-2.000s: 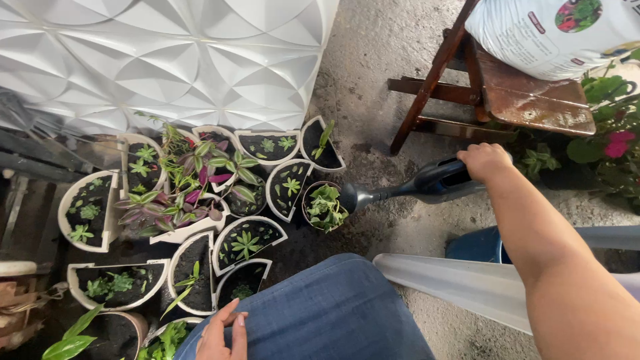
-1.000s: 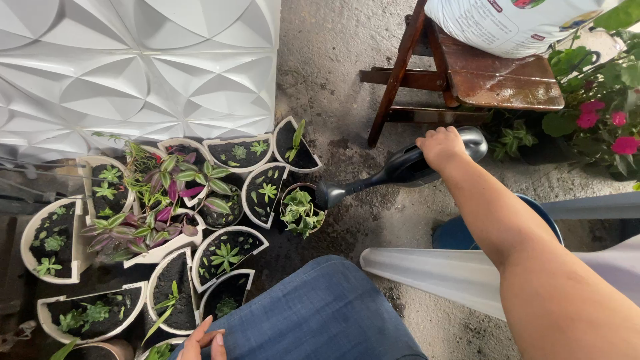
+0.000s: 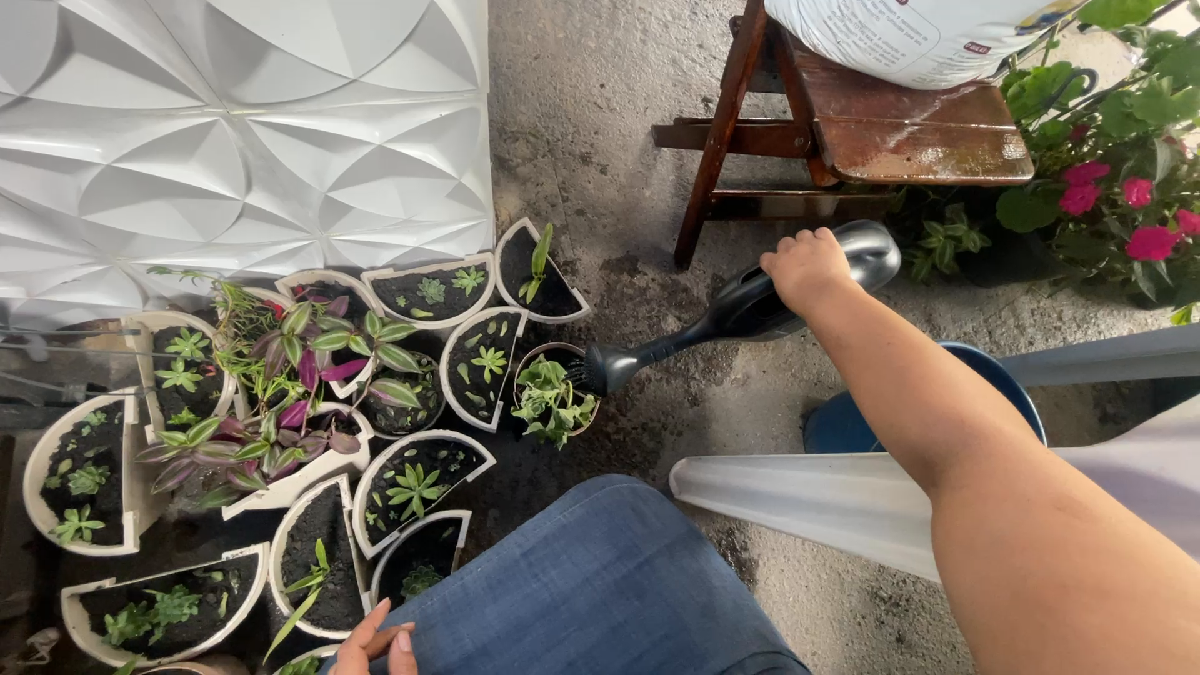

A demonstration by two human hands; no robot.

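Note:
My right hand [image 3: 808, 270] is closed round the handle of a dark plastic watering can [image 3: 750, 305]. The can lies tilted, its sprinkler rose [image 3: 605, 368] at the right edge of a small round pot with a leafy green plant [image 3: 548, 398]. Half-round pots of soil and small succulents [image 3: 412, 489] stand to the left, around a purple-and-green striped tradescantia [image 3: 281, 441]. At the bottom edge, my left hand [image 3: 375, 647] shows only its fingers, beside my knee in blue denim [image 3: 600, 581]; whether it holds anything is hidden.
A wet wooden folding chair [image 3: 923, 131] carries a white printed bag [image 3: 900, 37] at the top right. Pink flowers [image 3: 1151, 242] grow behind it. A blue bucket [image 3: 839, 427] and a white plastic furniture leg [image 3: 806, 492] are under my right arm. White relief panels [image 3: 234, 141] stand upper left.
The view has shifted. The can's rose stays by the same small pot, and my right hand still grips the handle, with the can's body now angled further upward in view.

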